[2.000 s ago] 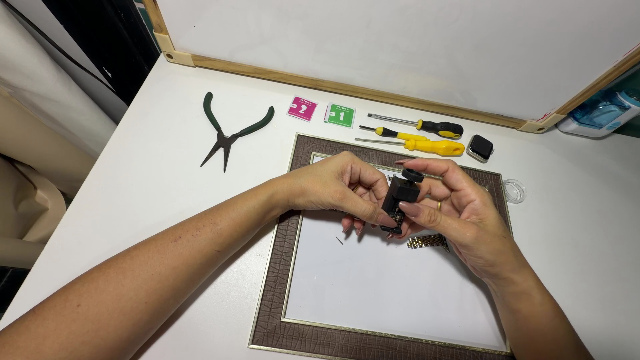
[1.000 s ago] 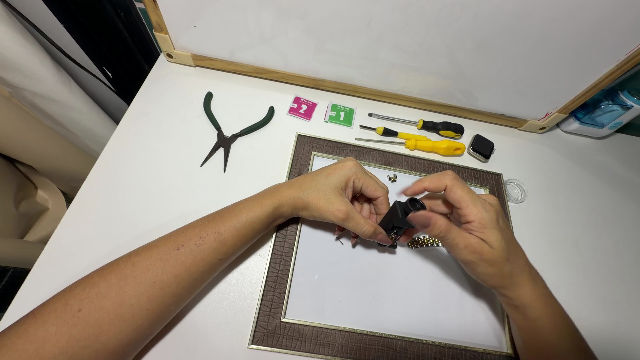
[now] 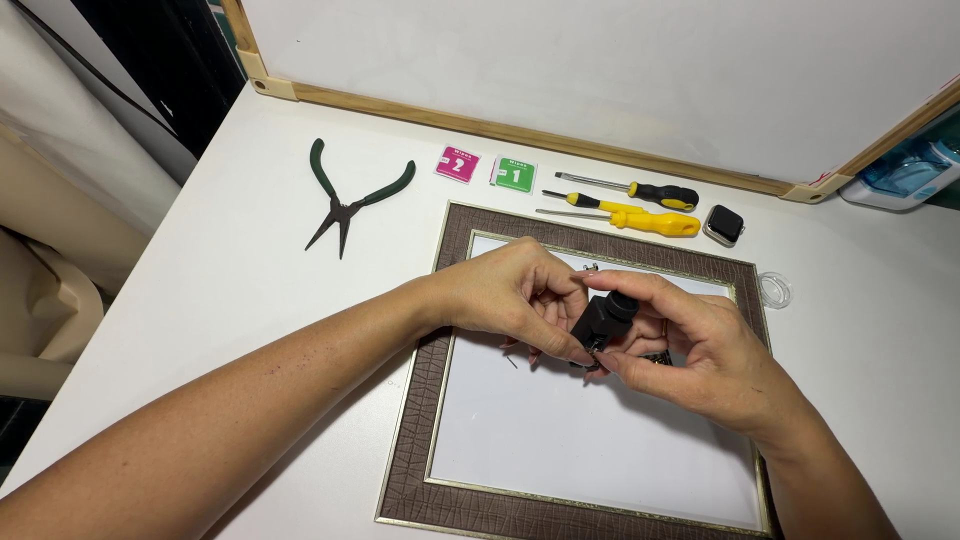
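Both my hands hold a small black tool with a round knob, which looks like a watch-link remover, above a brown-bordered frame. My left hand grips its lower left side, thumb near the tip. Around its right side is my right hand, with the thumb by a small metal piece at the tool's lower end. Part of a metal watch bracelet shows behind the right thumb. A thin metal pin lies on the white panel left of the tool, and small metal pieces lie above it.
Green-handled pliers lie left of two wipe packets, pink and green. Several screwdrivers lie beyond the frame, beside a square watch case. Clear rings are at the right. A wood-edged whiteboard stands behind.
The black tool is tilted differently than two seconds ago, and my right hand has shifted around it. The small metal pieces near the frame's top, hidden in the earliest frame, now show.
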